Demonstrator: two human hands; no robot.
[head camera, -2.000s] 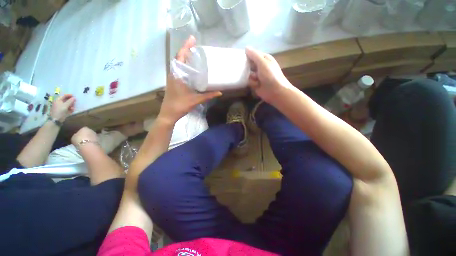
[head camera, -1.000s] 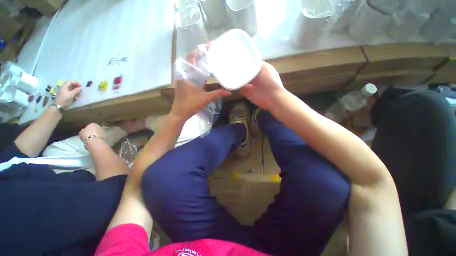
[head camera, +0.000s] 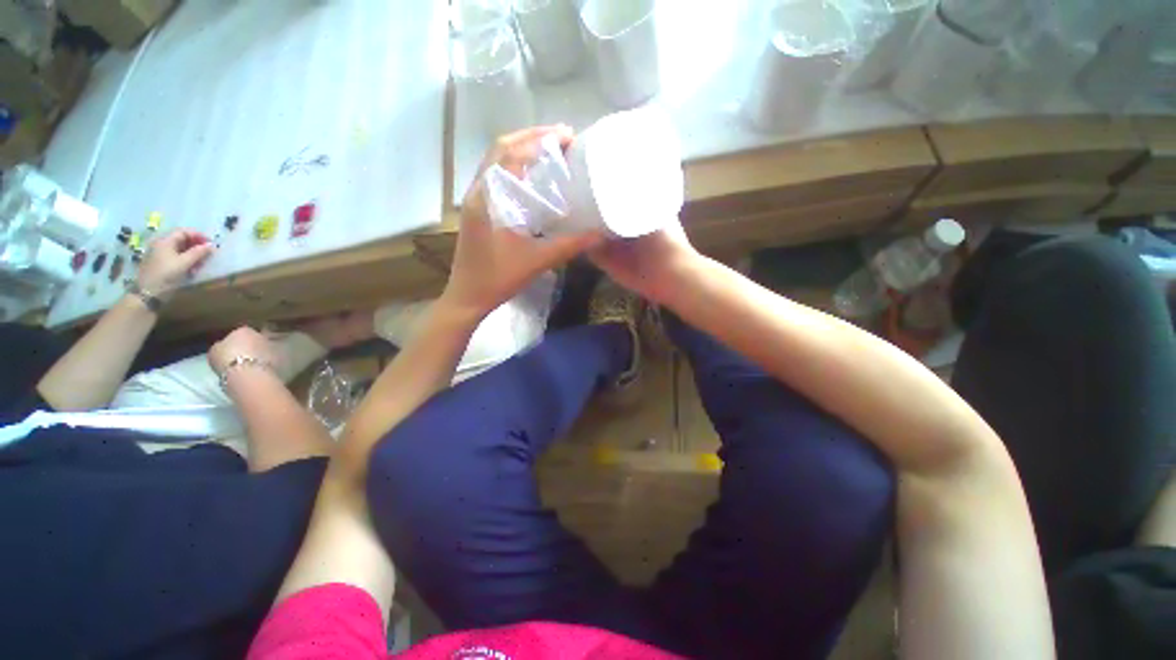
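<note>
A white cup (head camera: 629, 174) is held above my knees, at the near edge of the table. Its flat white end faces right and toward me. Clear plastic film (head camera: 531, 196) is bunched at its left end. My left hand (head camera: 497, 245) is bare and wraps the film and the cup's left part. My right hand (head camera: 651, 262) is bare and holds the cup from below at its right end; some of its fingers are hidden by the cup.
More white cups (head camera: 619, 54), some in film, stand along the white-covered table (head camera: 284, 116). Its brown carton side (head camera: 825, 168) runs below. A neighbour's hand (head camera: 174, 262) is near small coloured pieces (head camera: 266, 228) at left. A clear bottle (head camera: 918, 258) stands right; another person's dark knee (head camera: 1070, 322) is beside it.
The cup has turned so its flat end shows on the right, and it sits slightly lower than one second ago. My right hand has moved lower and left, under the cup.
</note>
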